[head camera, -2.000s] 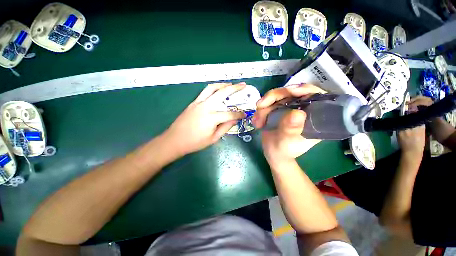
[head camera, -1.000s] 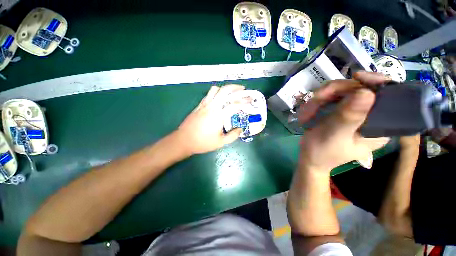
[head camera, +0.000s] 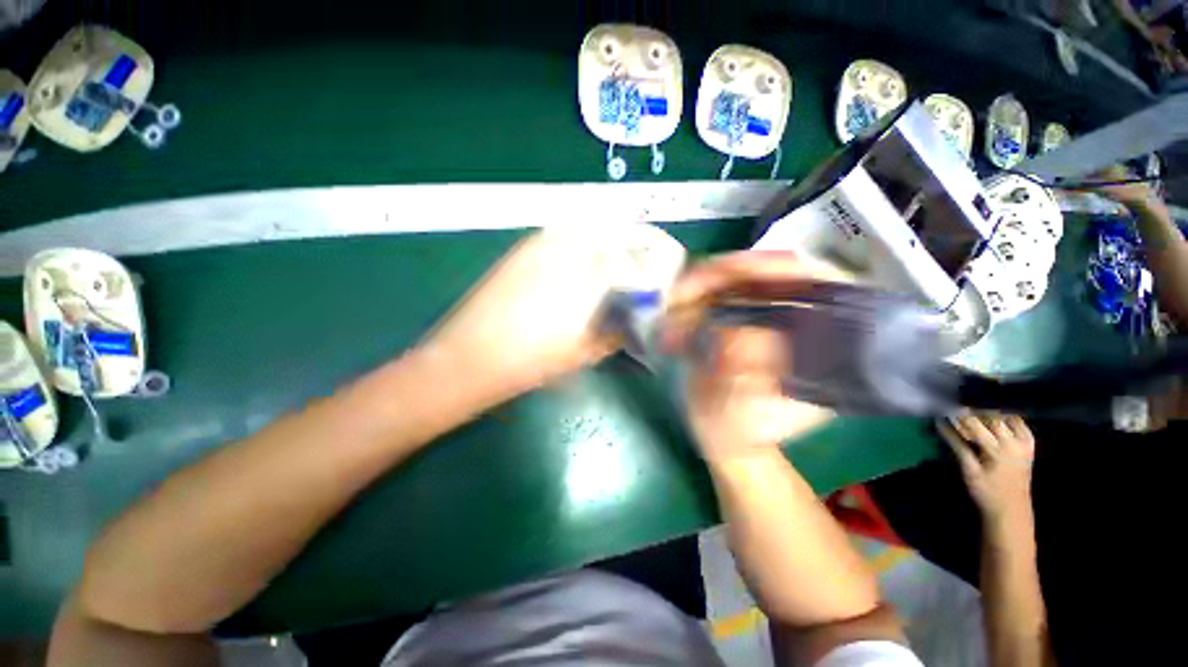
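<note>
A cream-white plastic housing [head camera: 661, 250] lies on the dark-green bench at the centre, partly covered by both hands and blurred; a bit of its blue component shows. My left hand [head camera: 573, 293] is on the housing's left side and holds it. My right hand [head camera: 745, 352] grips the thick grey-black electric screwdriver [head camera: 847, 349], held roughly level, its black cable running off to the right. The screwdriver's front end is over the housing's right side; its tip is hidden by the hand and blur.
The white screw feeder [head camera: 892, 202] stands right of the hands, with stacked cream covers [head camera: 1023, 248] behind it. More housings line the far side [head camera: 631, 86] and the left [head camera: 86, 323]. A pale strip [head camera: 326, 211] crosses the bench. Another person's hand [head camera: 993, 456] rests at the right edge.
My right hand and the screwdriver have moved left from the feeder back to the housing. The far housings sit further left in view. The other person's hand has shifted at the right.
</note>
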